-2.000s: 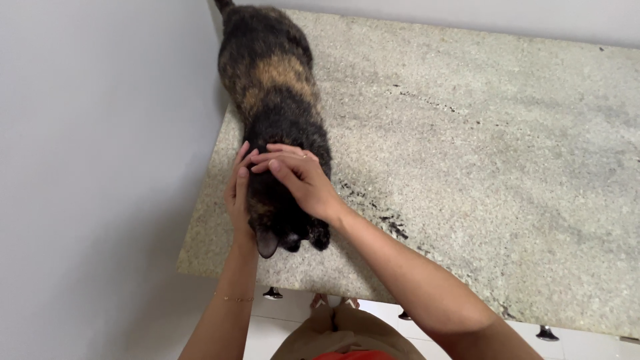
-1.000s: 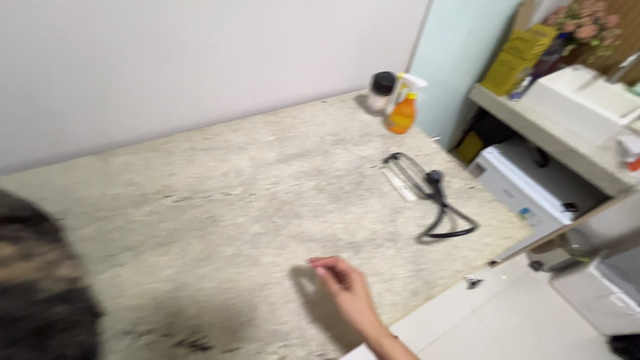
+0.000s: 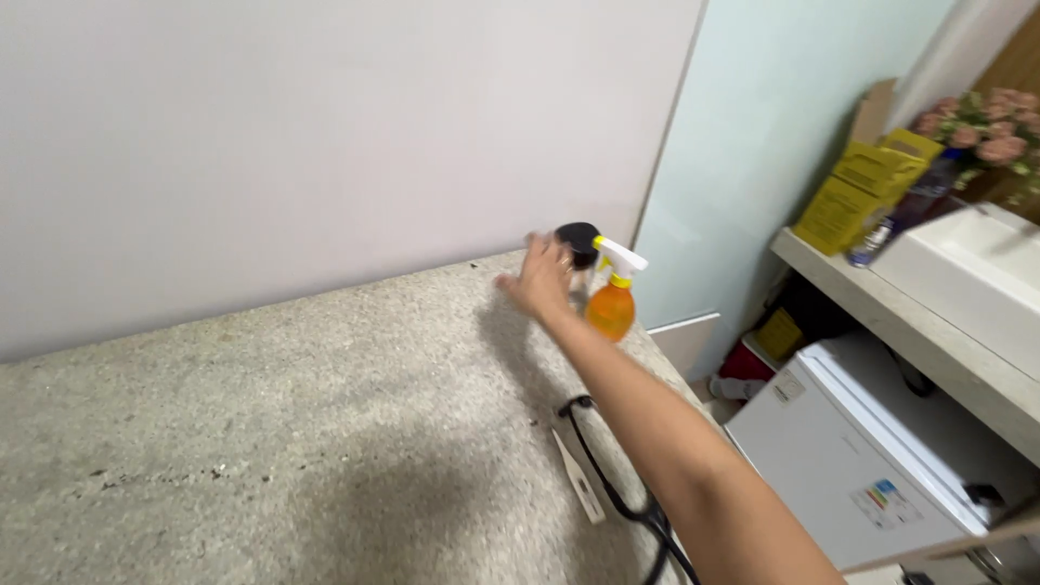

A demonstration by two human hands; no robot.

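My right hand [image 3: 543,275] reaches over the far right corner of the stone countertop [image 3: 268,422], fingers spread, beside the black lid of a jar [image 3: 578,244]. Whether the fingertips touch the lid cannot be told. Just right of the jar stands an orange spray bottle [image 3: 611,310] with a white and yellow trigger head. A digital thermometer [image 3: 578,479] and a black stethoscope [image 3: 601,471] lie nearer to me, the latter partly hidden under my forearm. My left hand is out of view, and so is the cat.
A pale wall [image 3: 325,146] backs the countertop. To the right, a small white fridge [image 3: 845,463] sits beneath a stone shelf [image 3: 918,333] bearing a white basin [image 3: 975,268], a yellow cardboard box [image 3: 861,191] and pink flowers [image 3: 999,134].
The view has swung right, away from the cat. Both hands lay on the cat two seconds ago; my right hand has since moved across the countertop to beside the jar.
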